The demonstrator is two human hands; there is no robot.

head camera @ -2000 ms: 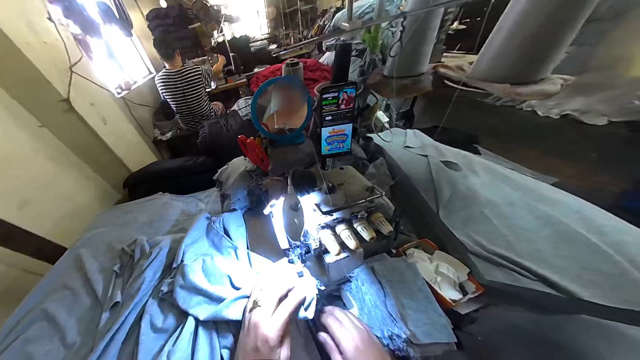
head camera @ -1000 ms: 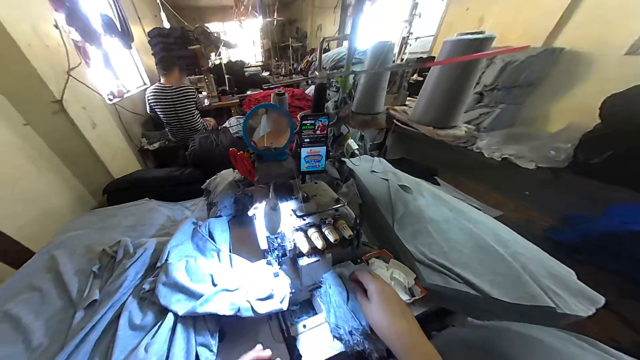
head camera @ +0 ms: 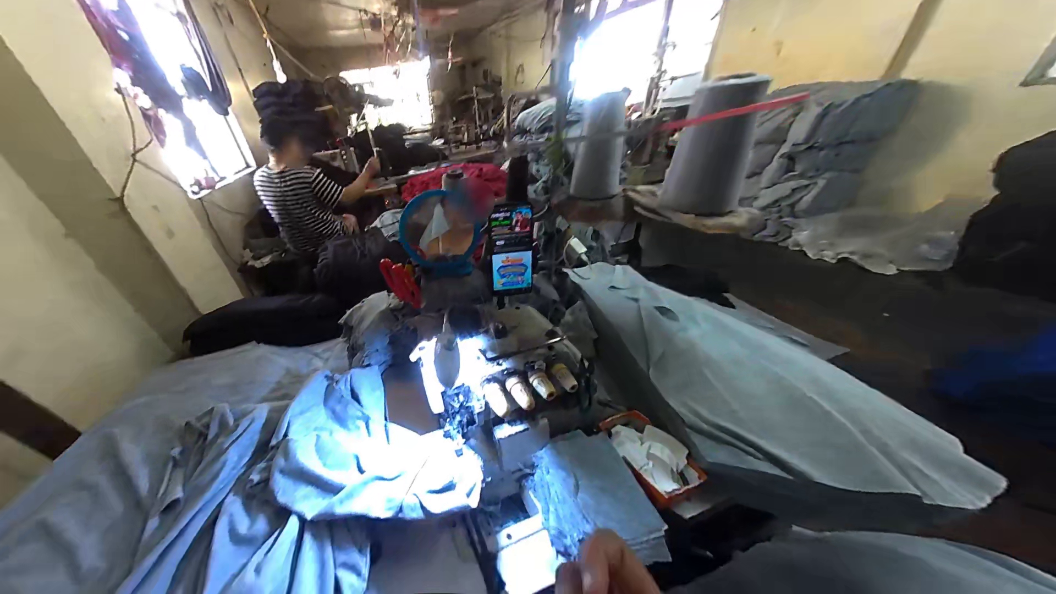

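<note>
My right hand (head camera: 606,565) is at the bottom edge, fingers bent, just below a stack of cut grey fabric pieces (head camera: 606,478); whether it grips anything cannot be told. My left hand is out of view. An overlock sewing machine (head camera: 528,330) stands in the middle, its lamp glaring on the needle area. Bunched light grey-blue fabric (head camera: 355,454) lies at the left of the needle area, near the presser foot. An orange box (head camera: 672,495) of white paper pieces or labels stands right of the stack.
Grey cloth (head camera: 775,396) spreads at the right. A round blue-framed mirror (head camera: 441,231), red-handled scissors (head camera: 400,282) and a phone (head camera: 511,252) are behind the machine. Large thread cones (head camera: 714,144) stand at the upper right. Another person (head camera: 297,194) in a striped shirt works at the back left.
My right hand has moved from the fabric stack's upper part down to the bottom edge. My left hand, at the bottom edge a second ago, has left view. The view turned right after the first frame.
</note>
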